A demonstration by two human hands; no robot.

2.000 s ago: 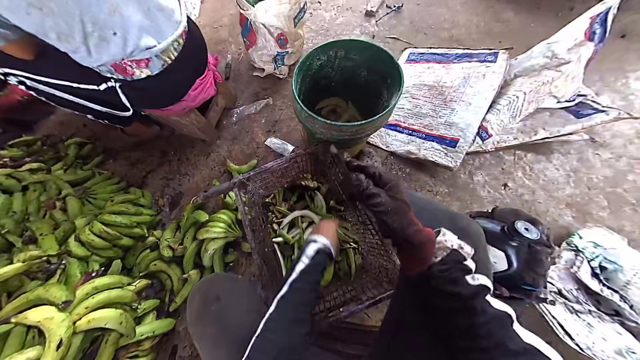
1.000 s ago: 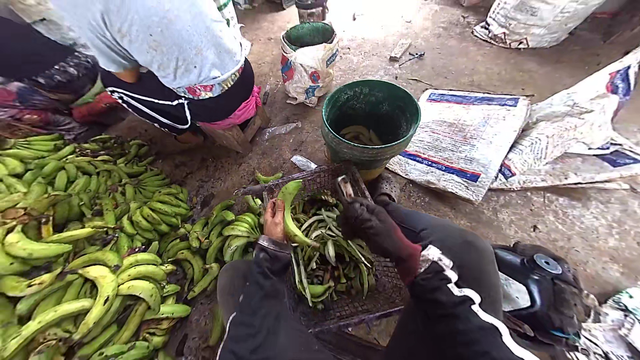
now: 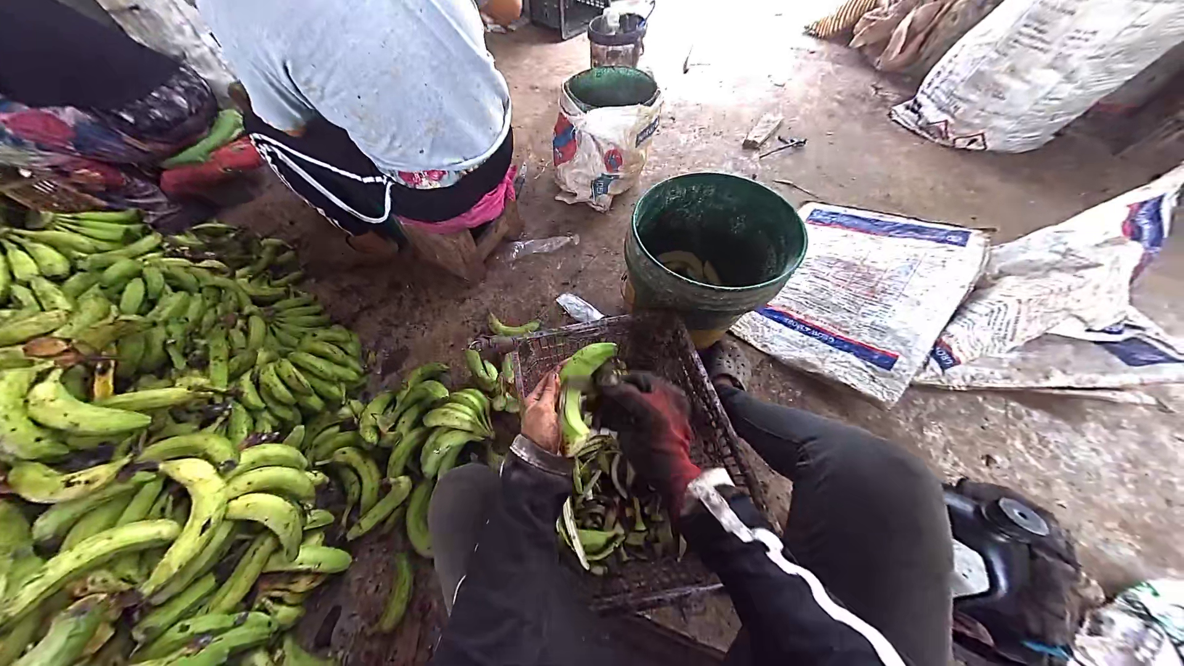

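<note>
My bare left hand (image 3: 544,413) grips a green plantain (image 3: 585,370) over a plastic mesh crate (image 3: 726,430) between my knees. Against the plantain's right side is my right hand (image 3: 645,418), in a dark and red glove; its fingers are curled, and what they hold is hidden. Green peels (image 3: 615,518) lie in the crate below both hands. Just beyond the crate stands a green bucket (image 3: 717,240) with some pale pieces at its bottom. A large heap of green plantains (image 3: 185,407) spreads over the floor on the left.
A seated person (image 3: 370,102) is at the upper left, another at the far left edge. A sack-wrapped bucket (image 3: 606,139) stands beyond the green bucket. Flattened woven sacks (image 3: 860,296) lie on the right. A black plastic object (image 3: 1013,546) sits beside my right knee.
My left hand, reaching into the crate among the peels two seconds ago, now holds a plantain above it. My gloved right hand has come against that plantain. The view has tilted up and turned left.
</note>
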